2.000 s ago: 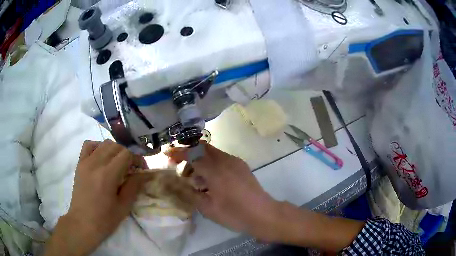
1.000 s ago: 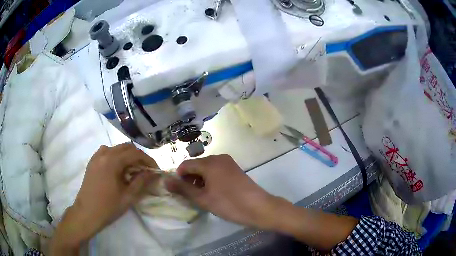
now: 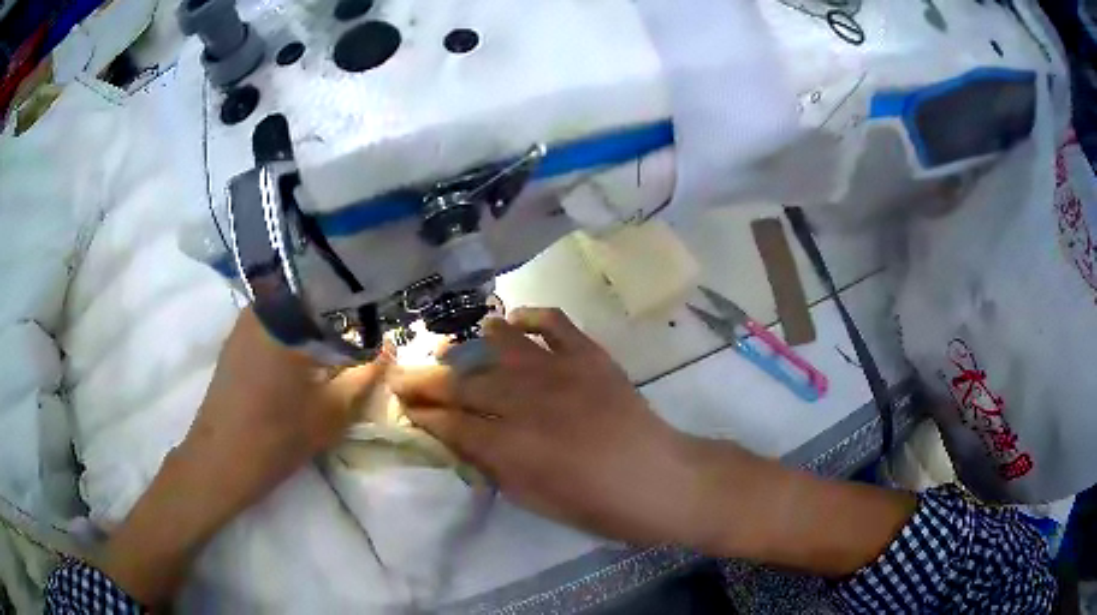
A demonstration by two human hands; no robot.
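Note:
A white padded garment [image 3: 132,300] fills the left of the table and runs under my hands. Its cream sleeve end or cuff [image 3: 391,451] lies just in front of the needle area. My left hand [image 3: 271,390] grips the cuff's left side, its fingertips beside the presser foot [image 3: 403,340] and partly under the machine head. My right hand [image 3: 529,402] holds the cuff's right side, fingers bent, close to the foot. The hands nearly meet at the lit needle area. The fingers hide most of the held edge. The small grey block is largely covered by my right fingers.
The white machine head [image 3: 457,108] with a blue stripe hangs over the work. To the right lie a pale yellow pad [image 3: 650,267], thread snips [image 3: 770,348], a brown strip [image 3: 784,282] and a black strap [image 3: 842,312]. A plastic bag [image 3: 986,348] hangs at the right.
One second ago both hands held the cuff in front of the foot, which was uncovered. Now both hands and the cuff have moved forward to the needle, and the fingers cover the grey block.

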